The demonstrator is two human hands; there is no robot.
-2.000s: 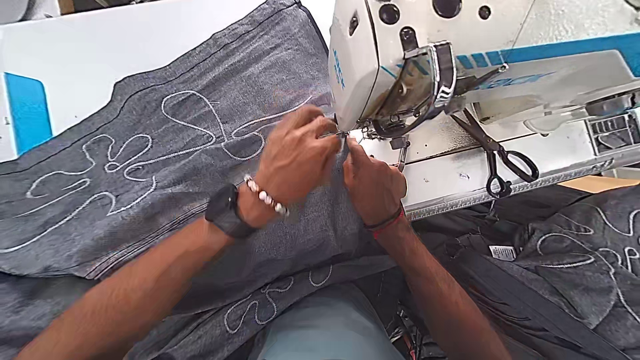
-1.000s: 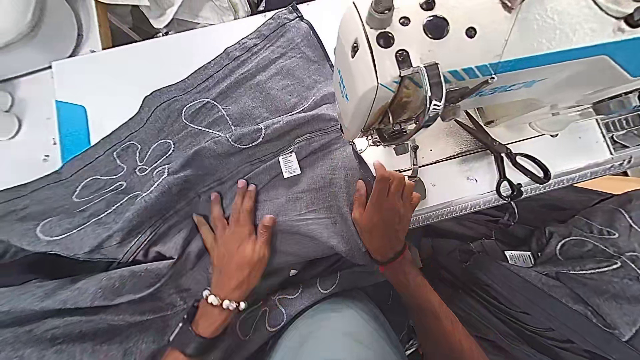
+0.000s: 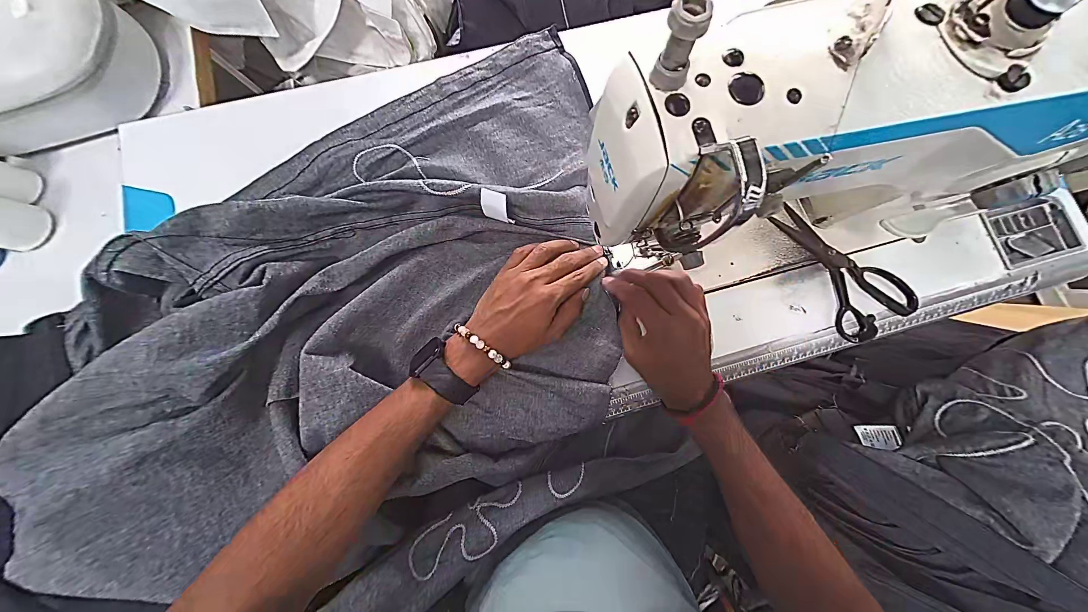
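Note:
A dark grey denim garment (image 3: 399, 280) with pale cord embroidery and a white label (image 3: 495, 206) lies bunched across the machine table. Its right edge is at the needle area of a white and blue sewing machine (image 3: 633, 161). My left hand (image 3: 540, 293) lies on the cloth with its fingertips at that edge, just left of the presser foot (image 3: 650, 253). Close beside it, my right hand (image 3: 663, 327) has thumb and fingers bent together on the same edge, pinching the cloth in front of the foot. The fingertips partly hide the edge.
Black-handled scissors (image 3: 841, 272) lie on the machine bed, right of the needle area. A measuring tape strip (image 3: 850, 340) runs along the table's front edge. More embroidered dark garments (image 3: 977, 459) are heaped at the lower right. White rounded objects (image 3: 76, 68) stand at the upper left.
My left hand has moved from lying flat on the cloth, farther left, to the edge by the presser foot. My right hand's fingers have closed on the edge. The cloth is more bunched.

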